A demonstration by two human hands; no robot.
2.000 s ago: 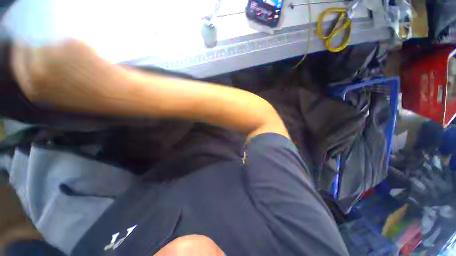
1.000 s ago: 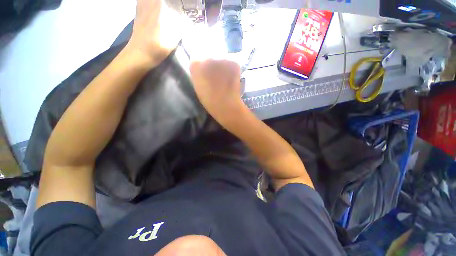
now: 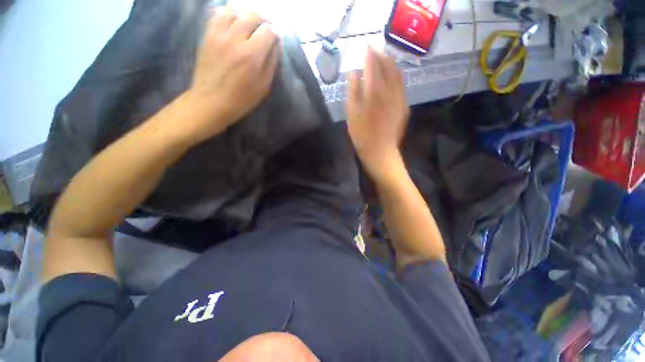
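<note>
A large dark garment piece (image 3: pixel 148 92) drapes over the white table's front edge and down onto my lap. My left hand (image 3: pixel 237 63) rests on the cloth near its upper right edge, with curled fingers; whether it pinches the cloth is hard to see. My right hand (image 3: pixel 378 99) is blurred, off the cloth to its right, over the table's front edge. Its fingers are extended and nothing shows in it. The needle area is out of view at the top, under bright glare.
A smartphone (image 3: pixel 416 22) with a red screen lies on the table (image 3: pixel 452 46). Yellow-handled scissors (image 3: pixel 503 62) lie right of it. A blue-framed basket (image 3: pixel 562 170) of dark cloth and a red box (image 3: pixel 609 134) stand at the right. Pale grey cloth (image 3: pixel 141 261) hangs at lower left.
My right hand has moved right and down, away from the glare and the cloth. My left hand remains on the cloth. The view has shifted, and the machine head has left the top.
</note>
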